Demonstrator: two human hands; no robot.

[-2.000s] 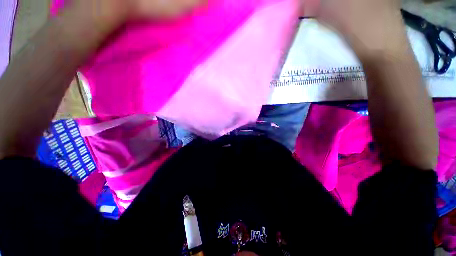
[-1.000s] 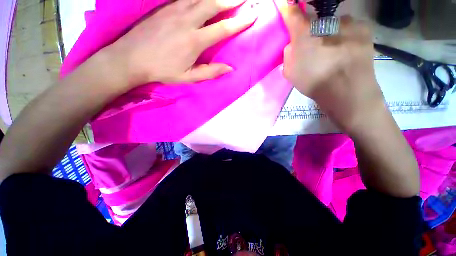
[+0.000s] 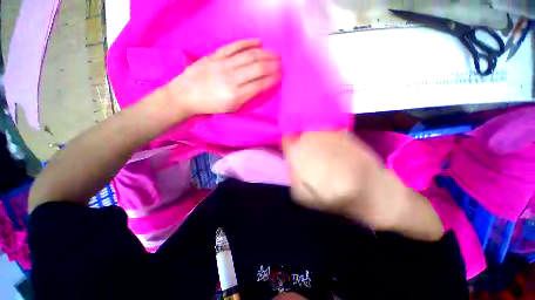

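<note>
A hot-pink panel point(image 3: 234, 20) lies over the white machine bed and hangs past its front edge. My left hand point(image 3: 232, 76) rests on it palm down, fingers slightly spread and bent. My right hand point(image 3: 328, 164) is blurred at the panel's near right edge; its fingers are hidden at the cloth, so its grip cannot be told. A light-pink piece point(image 3: 252, 166) shows below the panel, by my lap. The needle area is lost in glare at the top.
Black shears point(image 3: 469, 36) lie on the bed point(image 3: 387, 70) at the right, beside a small metal tool point(image 3: 519, 38). A pale-pink strip point(image 3: 29, 53) lies on the tan board point(image 3: 70, 70) at the left. Magenta pieces point(image 3: 487, 170) and blue baskets are below the table.
My right hand has come down from the needle area to the cloth's near edge. The panel has been shifted, and the light-pink area on top no longer shows. The view has moved too.
</note>
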